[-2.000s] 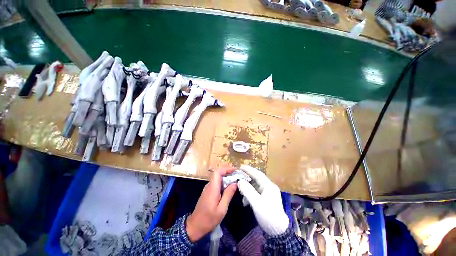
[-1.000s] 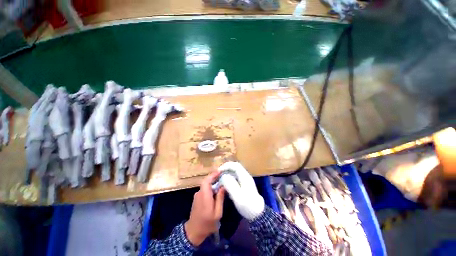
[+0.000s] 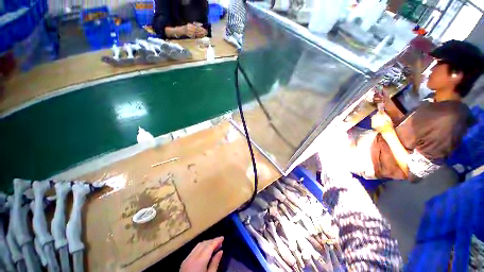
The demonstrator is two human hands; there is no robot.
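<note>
My bare left hand (image 3: 203,256) is at the bottom edge, cut off, with its fingers bent; whether it holds anything is hidden. A blurred patterned sleeve, seemingly my right arm, reaches up at the lower right. The white glove of my right hand (image 3: 332,155) seems to be at its end, washed out by glare; its fingers cannot be made out. A white oval ring (image 3: 144,214) lies on the spotted brown work pad (image 3: 171,223). Grey-white handle pieces (image 3: 40,215) lie side by side at the left, cut off by the frame.
A blue bin (image 3: 255,245) of pale handles stands below the bench at right. A black cable (image 3: 245,127) hangs before the metal box (image 3: 286,79). A small white bottle (image 3: 144,135) and thin stick (image 3: 165,162) are near the green belt (image 3: 90,127). A person (image 3: 435,133) sits at right.
The view has swung to the right. My right hand has left the left hand and the handle head held between them, apparently moving far right. My left hand is lower in the picture.
</note>
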